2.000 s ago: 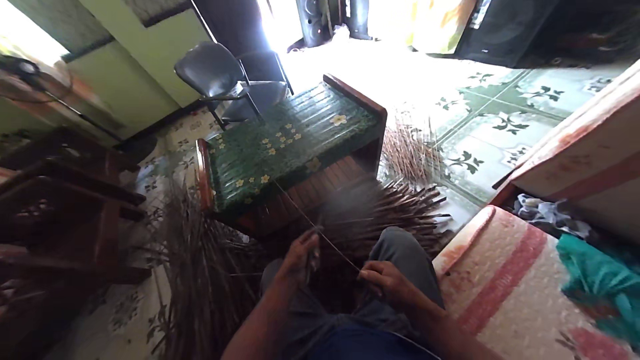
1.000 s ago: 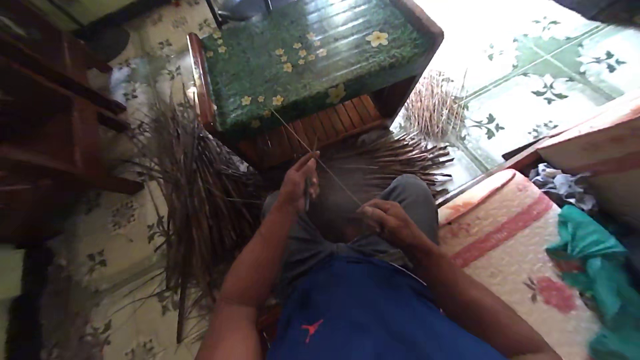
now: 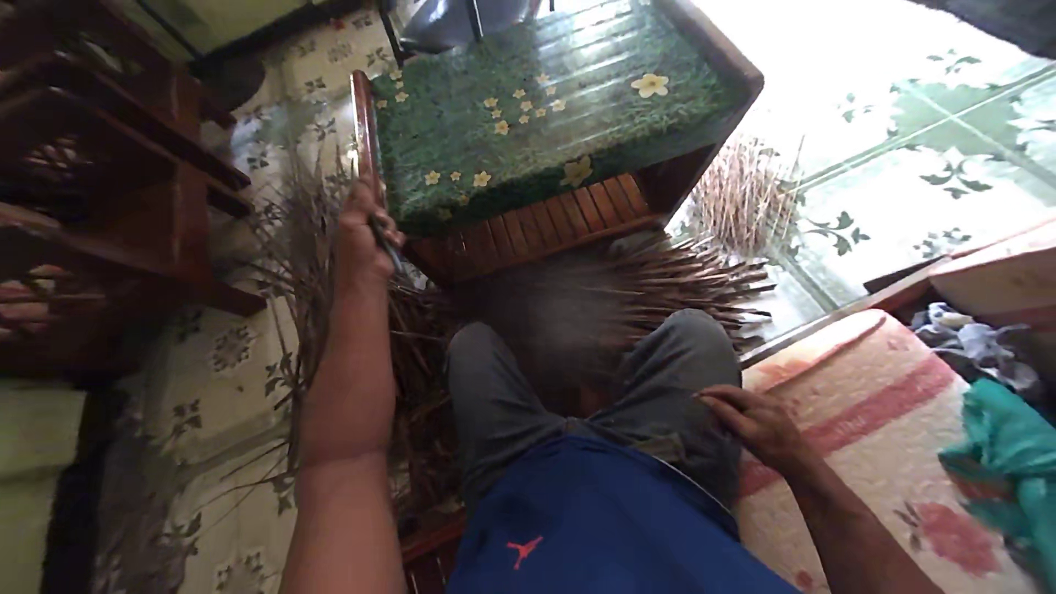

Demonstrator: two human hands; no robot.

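Observation:
My left hand [image 3: 367,231] is closed around a slim dark tool [image 3: 386,244], perhaps a knife, beside the wooden left edge of a low table with a green flowered cover [image 3: 536,124]. My right hand [image 3: 755,422] is over my right thigh, at the edge of the patterned cushion, thumb and fingers close together; whether something thin is between them cannot be told. Long brown sticks, like dried leaf midribs [image 3: 693,280], lie in front of my knees and partly under the table. More of these sticks [image 3: 309,223] spread over the floor to the left, partly behind my left forearm.
A patterned cushion [image 3: 858,412] lies on a seat at my right, with green cloth [image 3: 1011,445] on it. Dark wooden furniture [image 3: 186,206] stands at the left. A paler bundle of thin sticks [image 3: 747,194] is right of the table, and a dark chair [image 3: 466,25] stands behind it.
My left hand has moved left and forward to the table's edge; my right hand has moved right, over my thigh. The thin strip earlier stretched between them is no longer visible there.

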